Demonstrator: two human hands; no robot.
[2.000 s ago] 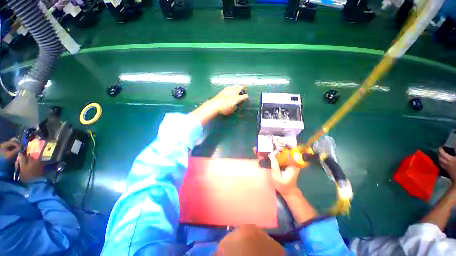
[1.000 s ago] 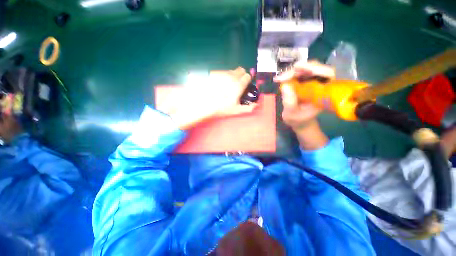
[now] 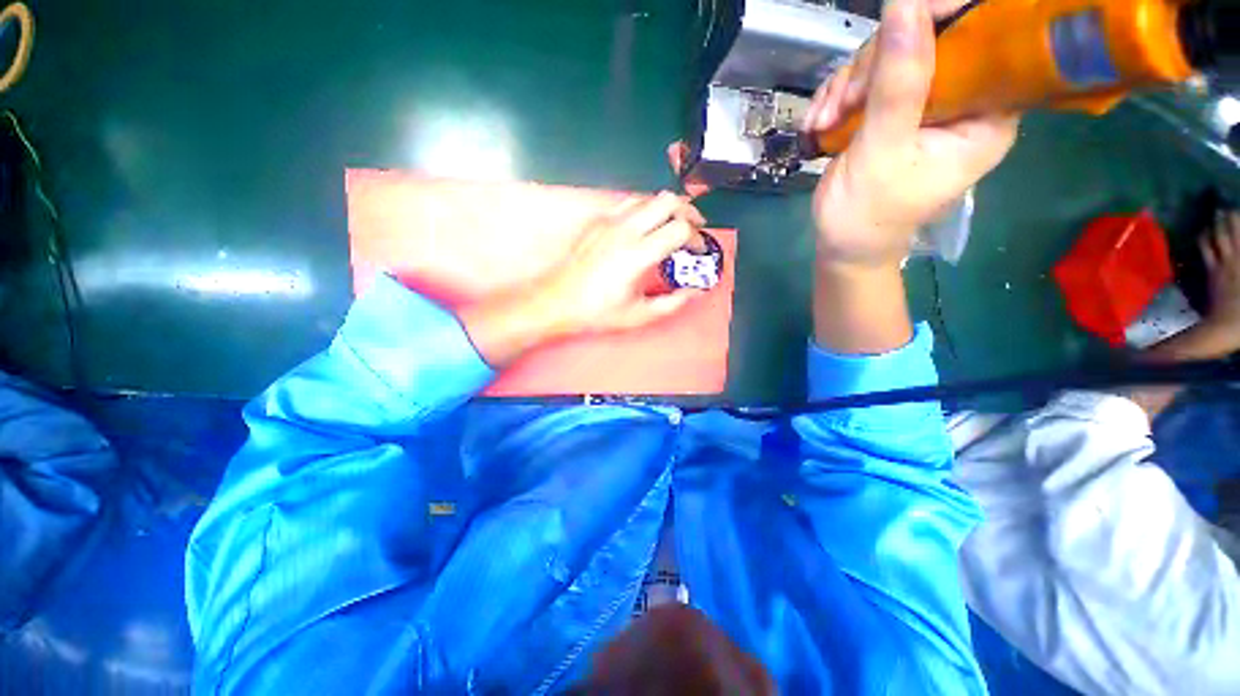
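My left hand [image 3: 612,272] holds a small round black housing [image 3: 695,264] by its edge over the right part of the salmon-red mat [image 3: 544,364]. The housing's open side, with light details inside, faces up. My right hand [image 3: 904,163] is closed around the orange electric screwdriver [image 3: 1040,61], which lies almost level. Its dark bit end is at the front plate of the white-grey screw feeder [image 3: 734,125]. Whether the bit touches the plate or carries a screw cannot be told. The feeder's top is cut off by the frame and partly hidden by my right hand.
A clear plastic bag [image 3: 949,231] lies right of my right wrist. A red bin [image 3: 1118,277] stands further right, beside another person's hand and white sleeve [image 3: 1088,503]. A yellow tape ring [image 3: 16,44] is at the top left. A dark cable [image 3: 870,398] crosses in front of my right sleeve.
The view has tilted down and closer. The left hand has come from the back of the bench to the mat, now with a housing. The screwdriver's bit end remains near the feeder's front.
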